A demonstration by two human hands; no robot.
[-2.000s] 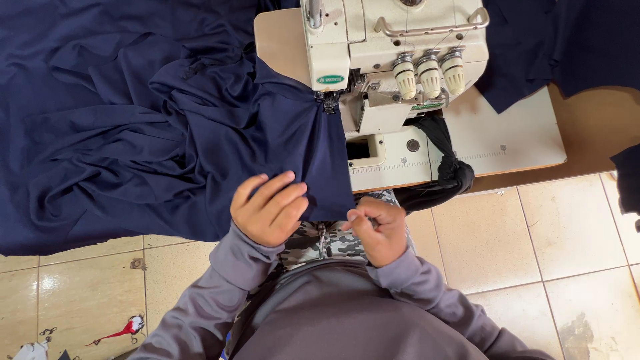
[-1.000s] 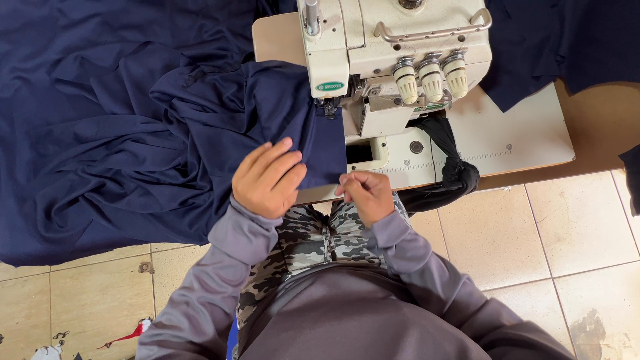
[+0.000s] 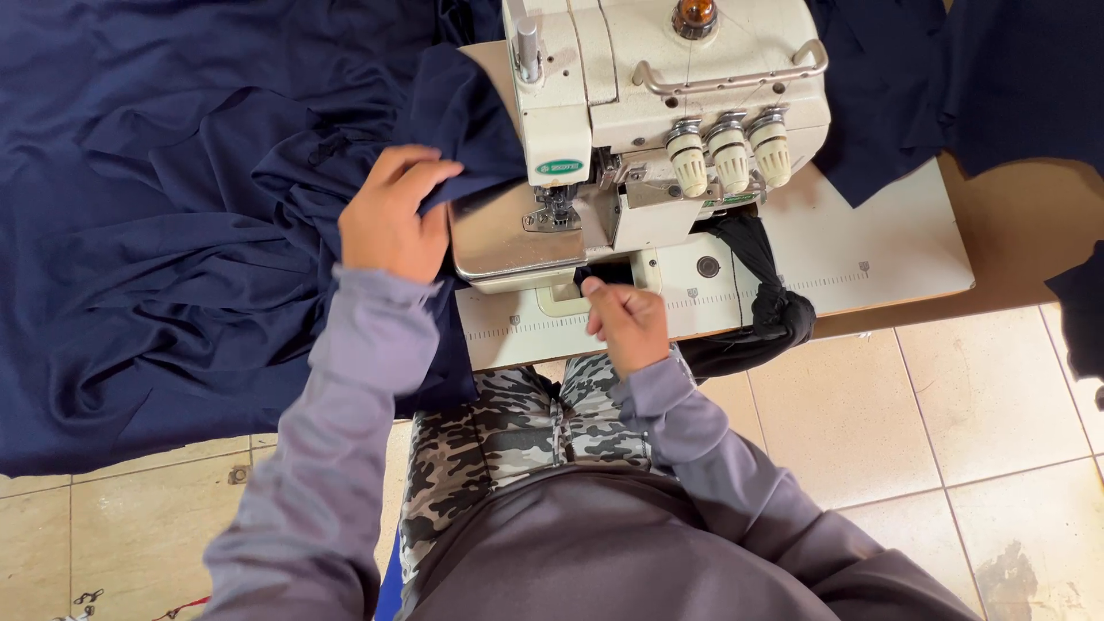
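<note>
A white overlock sewing machine [image 3: 561, 129] stands in front of me, its metal cloth plate [image 3: 517, 237] bare below the presser foot [image 3: 555, 216]. Dark navy fabric [image 3: 216, 250] lies in folds to the left, one part reaching up against the machine's left side. My left hand [image 3: 401, 211] is at the fabric's edge left of the cloth plate, fingers slightly bent; whether it pinches the cloth is unclear. My right hand [image 3: 628, 319], fingers curled, is over the opening in the machine bed's front, clear of the navy fabric. Whether it holds a thread or anything else small cannot be seen.
Three tension dials [image 3: 731, 159] and a metal rail [image 3: 733, 84] are on the machine. A knotted black cloth [image 3: 772, 293] hangs over the table edge. More navy pieces [image 3: 897, 95] lie at the upper right. A printed ruler scale [image 3: 578, 321] runs along the front of the white tabletop.
The navy fabric that lay under the presser foot is off the cloth plate, now at its left. My left hand has moved up and left; my right hand is apart from the cloth.
</note>
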